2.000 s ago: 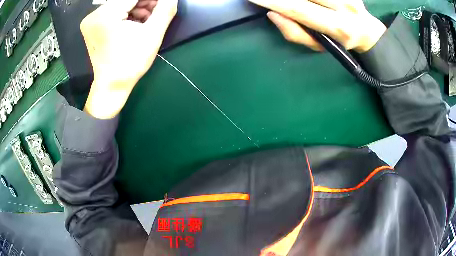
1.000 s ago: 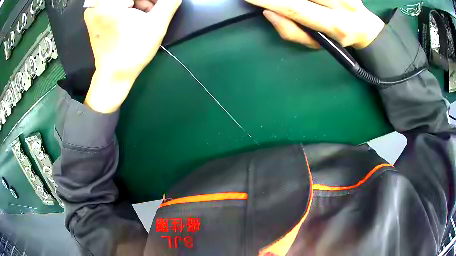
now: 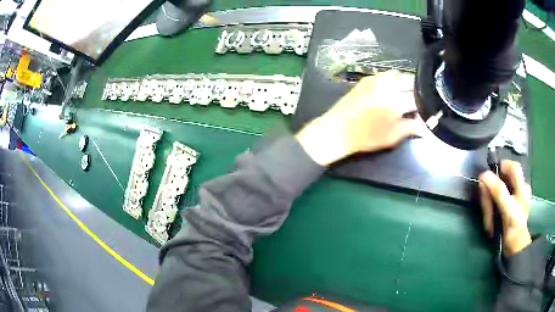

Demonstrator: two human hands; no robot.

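My left hand (image 3: 368, 119) lies on the black work plate (image 3: 371, 170), its fingertips at the round lower ring of the black microscope head (image 3: 462, 131); what the fingers hold, if anything, is hidden. My right hand (image 3: 508, 204) is at the plate's front right edge, closed on a slim dark corded hand tool (image 3: 494, 159) that points away from me. Its cable runs down along my right wrist. A silver cast part (image 3: 516, 131) shows on the plate right of the microscope head, partly hidden. Bright light glows on the plate below the ring.
A long row of cast parts (image 3: 201, 90) and another part (image 3: 265, 39) lie left of the plate. Two single bars (image 3: 143, 173) (image 3: 172, 194) lie nearer me, with two small discs (image 3: 84, 152) beyond. A crinkled pale pile (image 3: 365, 52) is on the plate. A monitor (image 3: 91, 24) stands far left.
The view has swung up and left, bringing in the microscope, monitor and rows of parts. The tool is still in my right hand. My left hand now shows with its fingers at the microscope ring.
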